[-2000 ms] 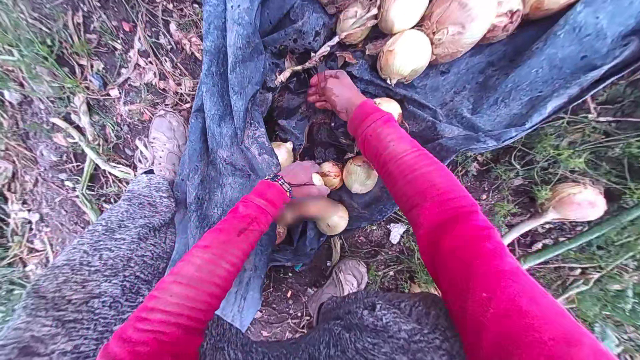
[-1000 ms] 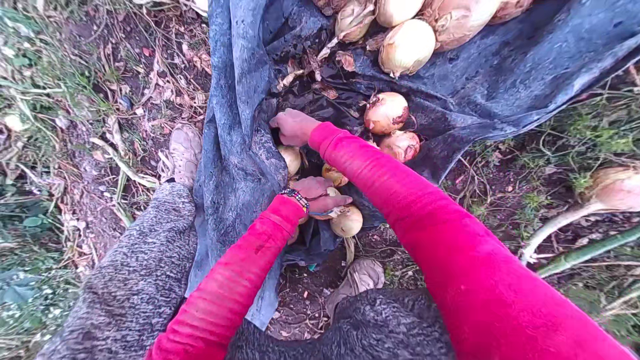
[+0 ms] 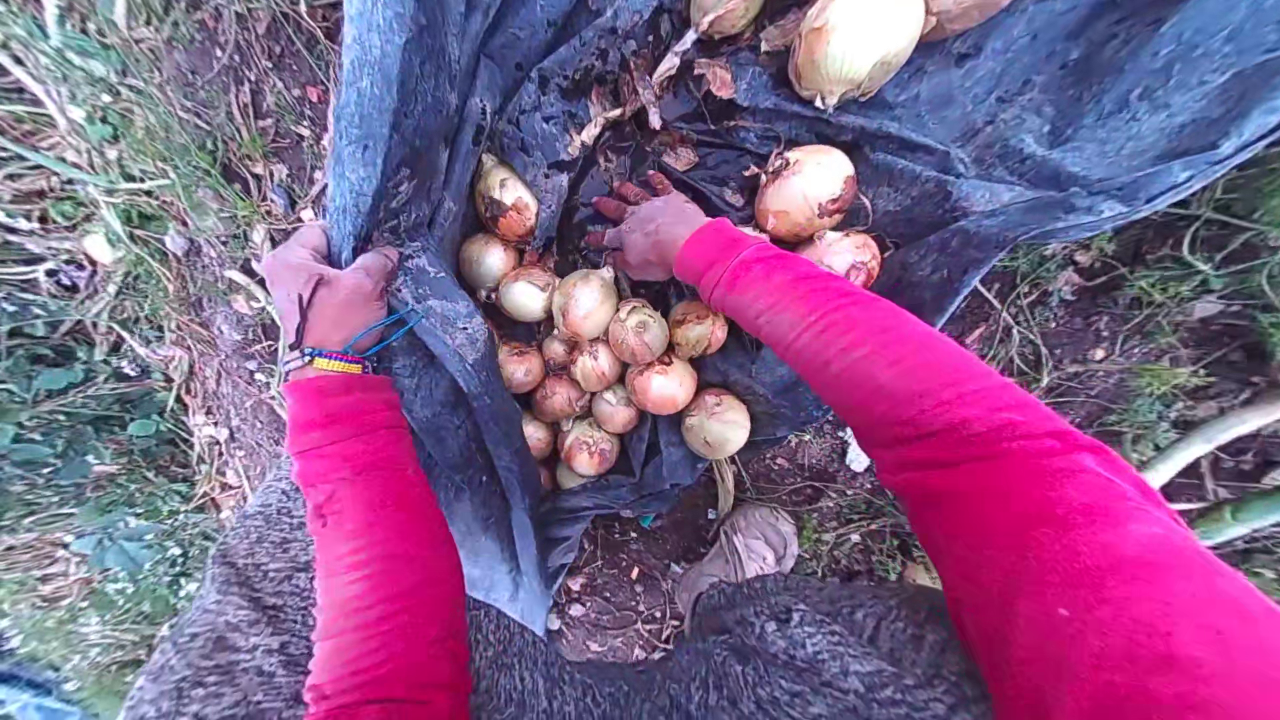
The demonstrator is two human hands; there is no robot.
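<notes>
Several small onions (image 3: 595, 366) lie bunched together in a fold of a dark plastic sheet (image 3: 1000, 110). My left hand (image 3: 335, 295), with a beaded bracelet at the wrist, grips the sheet's raised left edge. Just above the small onions, my right hand (image 3: 655, 232) is spread over the sheet with fingers apart, and no onion shows in it. To its right sit a larger onion (image 3: 806, 193) and another one (image 3: 845, 256) partly behind the sleeve. One pale onion with a dry stem (image 3: 716, 423) rests at the lower right of the bunch.
Big onions (image 3: 858, 48) lie on the sheet at the top. Dry leaves and skins (image 3: 640, 95) are scattered near them. Grass and weeds (image 3: 120, 430) border the sheet on the left. A shoe (image 3: 745, 550) stands on bare soil below, and thick green stalks (image 3: 1235, 515) lie at the right.
My left hand has left the small onions and moved left to the sheet's edge, taking hold of it. My right hand has moved away from the sheet's left side, uncovering the bunch of onions.
</notes>
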